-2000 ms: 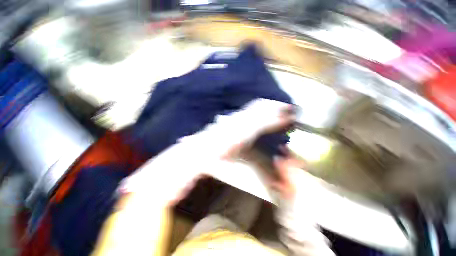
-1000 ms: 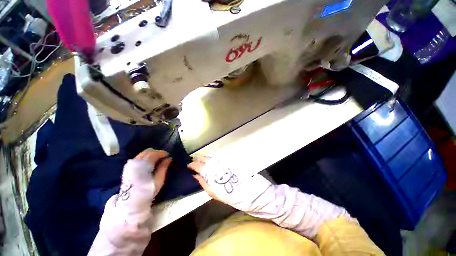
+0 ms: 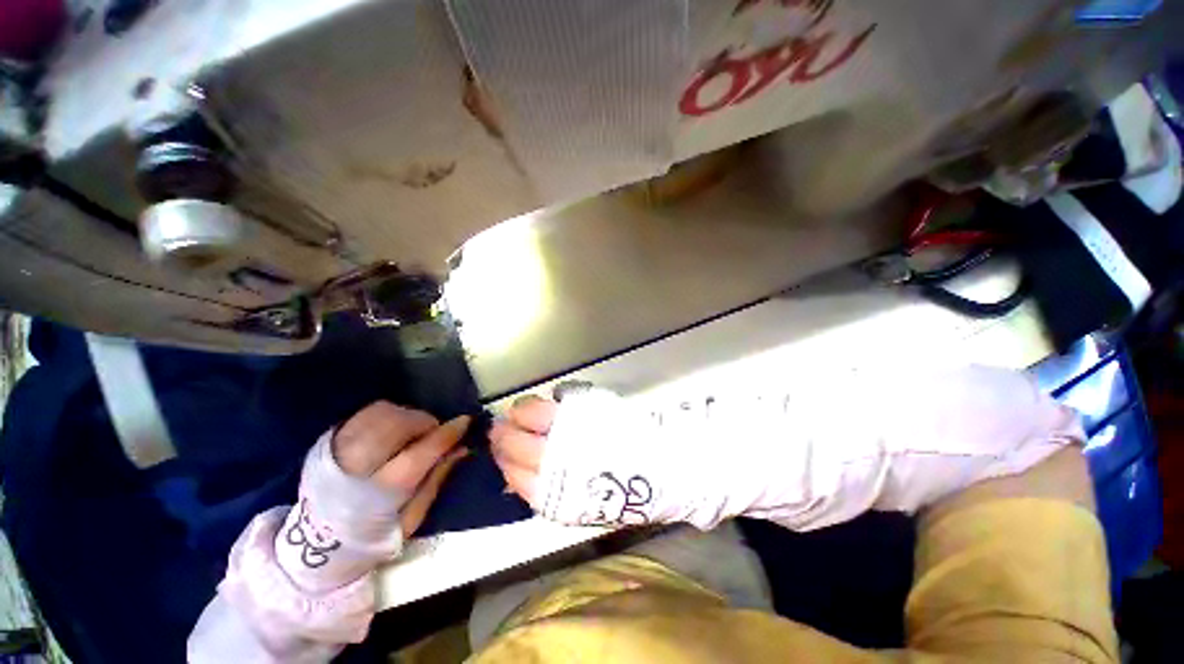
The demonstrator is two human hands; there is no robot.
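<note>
A dark navy garment piece [image 3: 234,448] lies left of and under the needle area of the sewing machine [image 3: 571,91]. My left hand [image 3: 403,454] pinches the cloth's edge just in front of the needle area. My right hand [image 3: 522,448] is right beside it, with its fingertips on the same edge. Both hands wear pale sleeves that cover the palms. The presser foot [image 3: 426,335] is small and partly hidden by the machine head. The edge between my fingertips is too small to make out in detail.
Scissors with red and black handles [image 3: 967,279] lie on the right of the pale machine bed [image 3: 727,357]. A white strip [image 3: 130,400] hangs at the left. A blue crate [image 3: 1123,474] stands at the far right. The machine head overhangs the hands.
The view has come closer to the machine. Both hands stay at the cloth's edge, with their fingertips closer together than one second ago. My right forearm now lies more level across the bed.
</note>
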